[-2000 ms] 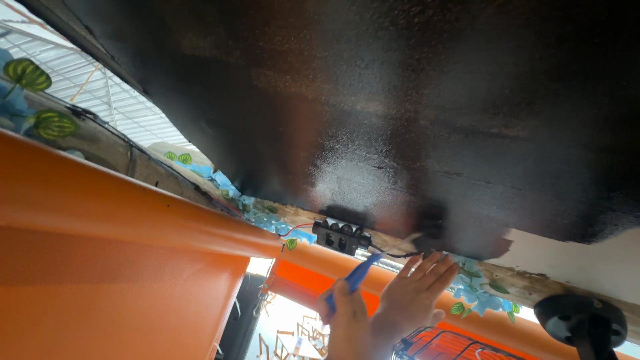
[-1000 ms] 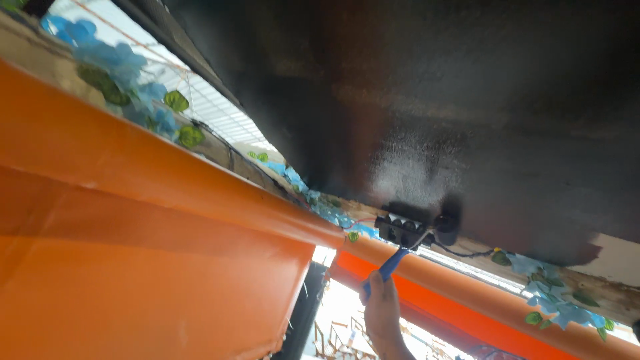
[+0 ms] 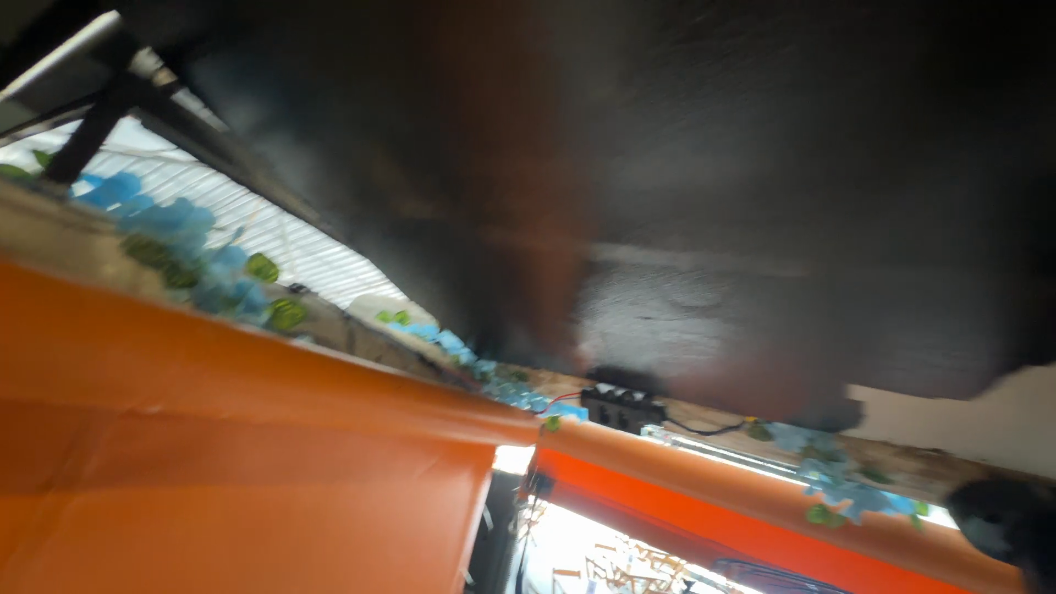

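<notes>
Neither of my hands is in view, and the blue-handled tool is out of sight too. Overhead spreads a ceiling panel coated black (image 3: 701, 206), with a glossy patch low in its middle and a ragged edge against a pale uncoated part (image 3: 990, 417) at the right. Below the glossy patch, a black electrical box (image 3: 621, 410) is fixed at the beam, a red wire (image 3: 563, 399) at its left and a dark cable (image 3: 701, 430) at its right.
Orange sheeting (image 3: 247, 462) fills the lower left, with more orange sheeting (image 3: 701, 503) across the lower right. Artificial blue flowers (image 3: 173, 227) and green leaves line the beams. A blurred black round fixture (image 3: 994, 520) stands at the lower right; wooden chairs (image 3: 627, 565) show far below.
Two seconds ago both hands showed, one holding the blue handle. One second ago, one hand held that tool up near the electrical box. Now both are out of view.
</notes>
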